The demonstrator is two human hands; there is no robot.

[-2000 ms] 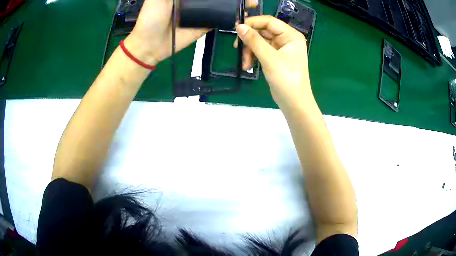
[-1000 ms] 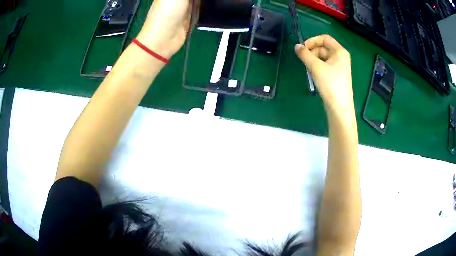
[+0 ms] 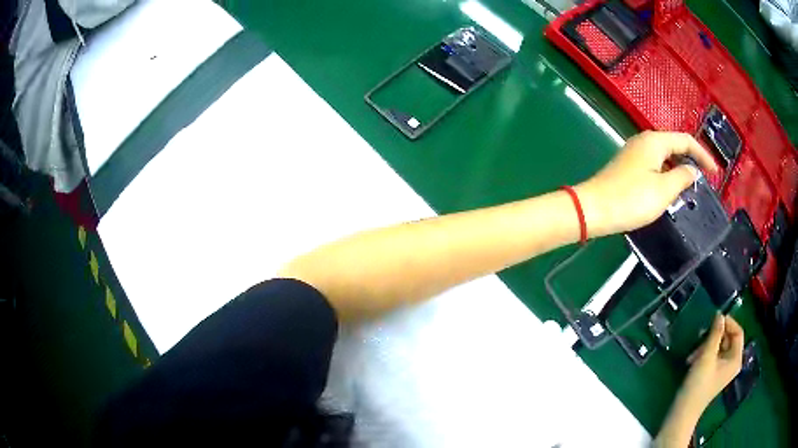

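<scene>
My left hand [image 3: 634, 188], with a red band at the wrist, grips the top end of a black phone middle frame [image 3: 687, 223]. Its see-through opening points down-left, with a small white label near the bottom corner. Another frame [image 3: 643, 351] shows partly beneath it, on the green surface. My right hand [image 3: 719, 354] is at the lower right, thumb and fingertips together near the lower edge of a dark frame [image 3: 737, 262]; whether they hold it I cannot tell. A further dark frame [image 3: 744, 381] lies beside the right hand, partly hidden.
A frame [image 3: 470, 63] lies alone on the green surface [image 3: 350, 44]. A red perforated basket [image 3: 669, 87] at upper right holds frames. A white strip [image 3: 612, 287] shows through the held frame. White mats [image 3: 262, 149] line the near edge. A person's light sleeve [image 3: 44, 96] is at upper left.
The view has turned left, bringing in the neighbouring person and more of the red basket. My left hand still holds its frame. The upright, edge-on frame at my right hand is no longer clearly seen.
</scene>
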